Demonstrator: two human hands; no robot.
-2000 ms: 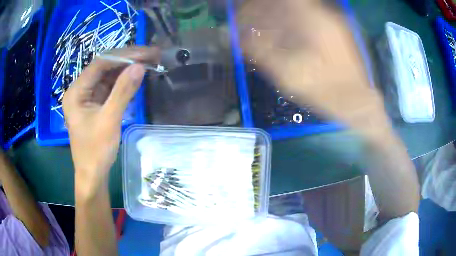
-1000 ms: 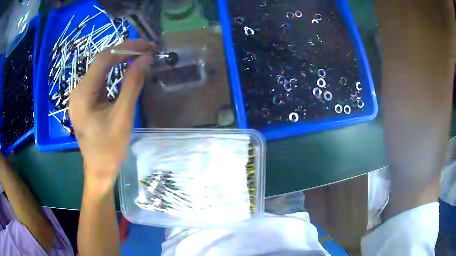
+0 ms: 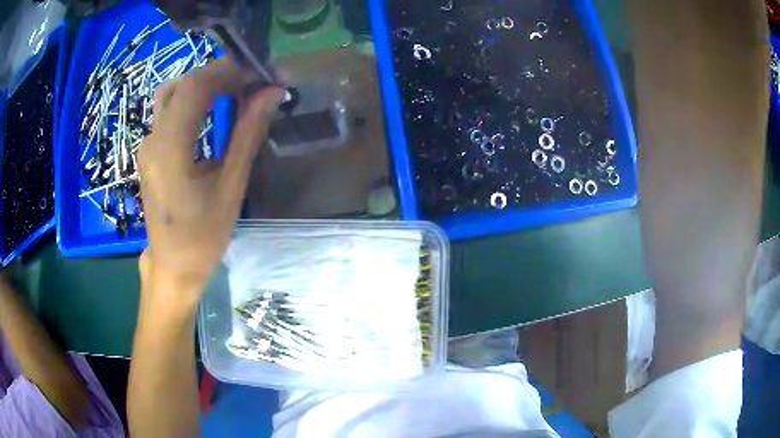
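My left hand (image 3: pixel 201 158) is over the press area, thumb and fingers pinched at the round dark seat of the press fixture (image 3: pixel 312 128). A small bright end of the rod part (image 3: pixel 286 96) shows at the fingertips; the rest of the rod is hidden by my hand. The fixture sits on the brownish base plate (image 3: pixel 316 184), with a narrow dark bar of the press (image 3: pixel 244 53) slanting down to it. My right forearm rises along the right side; my right hand is cut off by the top edge.
A blue tray (image 3: pixel 73 235) of jumbled white rods is left. A larger blue tray (image 3: pixel 522 221) with scattered rings is right of the press. A clear box (image 3: pixel 321 229) with a white liner and rods is nearest my body. Another person's arm (image 3: pixel 38 342) shows lower left.
My right hand has left the ring tray and gone up out of the frame. My left hand has moved slightly right, and the rod no longer sticks out visibly across its fingers.
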